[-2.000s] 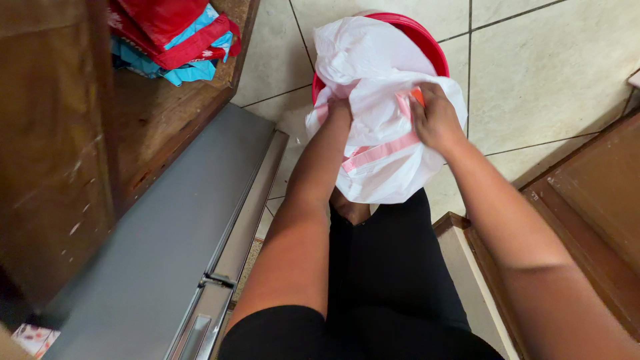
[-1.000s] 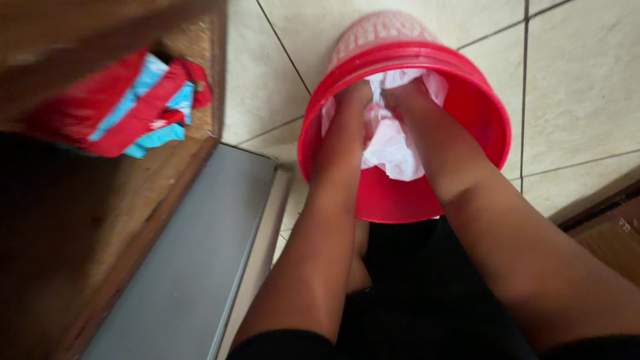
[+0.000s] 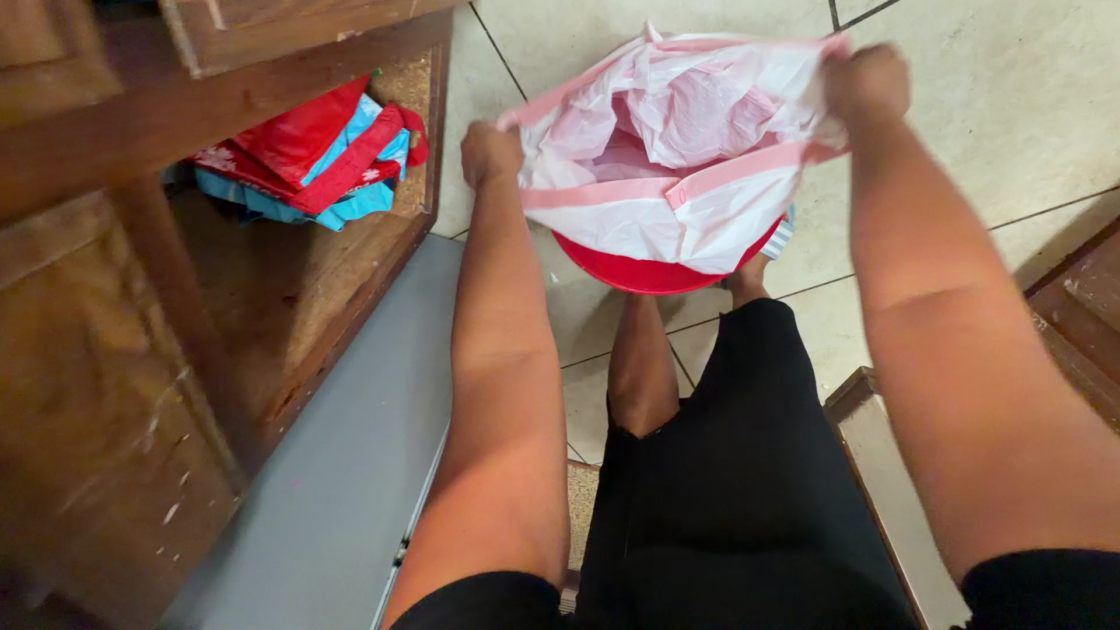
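A white plastic bag with a pink band is spread over a red plastic bucket, its mouth stretched wide and facing up. My left hand grips the bag's edge at the left, and my right hand grips the edge at the right. The middle of the bag sags inward in crumpled folds. Most of the bucket is hidden under the plastic; only the lower part of its red rim shows.
At the left, red and light blue patterned fabric lies in an open wooden cabinet. Beside it is a grey panel. More wooden furniture stands at the right. My feet are on the tiled floor by the bucket.
Both hands were deep inside the bucket with the bag a second ago; now they are out and apart, holding the bag's edge. The bag now covers most of the bucket's rim.
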